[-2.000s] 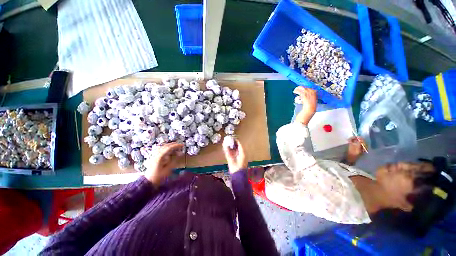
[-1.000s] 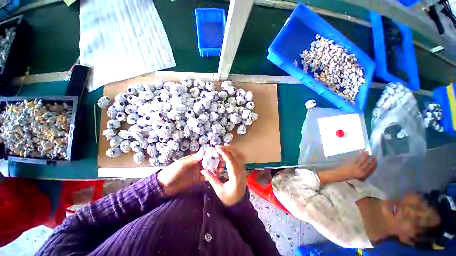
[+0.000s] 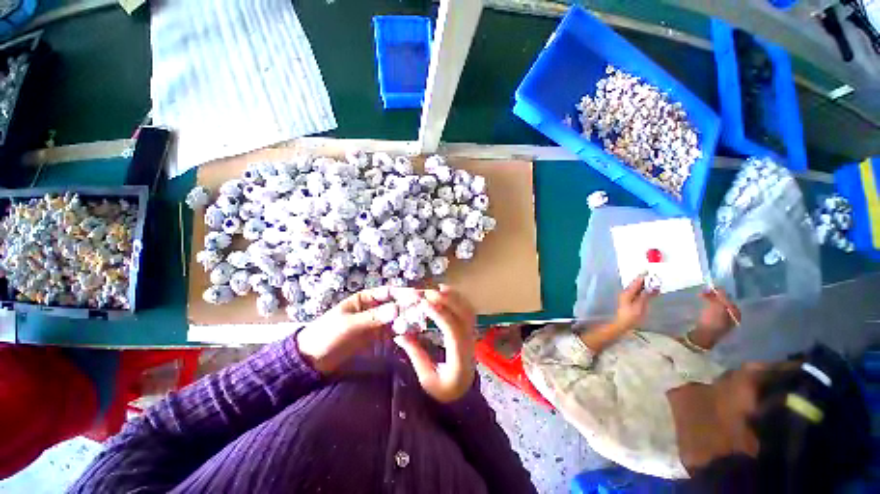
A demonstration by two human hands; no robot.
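Note:
A round patterned craft piece, white-grey, is held between both my hands at the front edge of the bench. My left hand touches it with the fingertips from the left. My right hand holds it with thumb and fingers from the right. The fingers cover part of the piece. A heap of like balls with dark holes lies on a brown cardboard sheet just beyond my hands.
A black tray of mixed parts is at left, a white sheet behind. A metal post stands behind the heap. A blue bin holds small pieces. A neighbour at right holds a small piece and a thin rod over a white card.
My hands have come together around the piece, which was in my right fingertips apart from the left. The neighbour's hand has moved from the bin side to the white card with a small piece.

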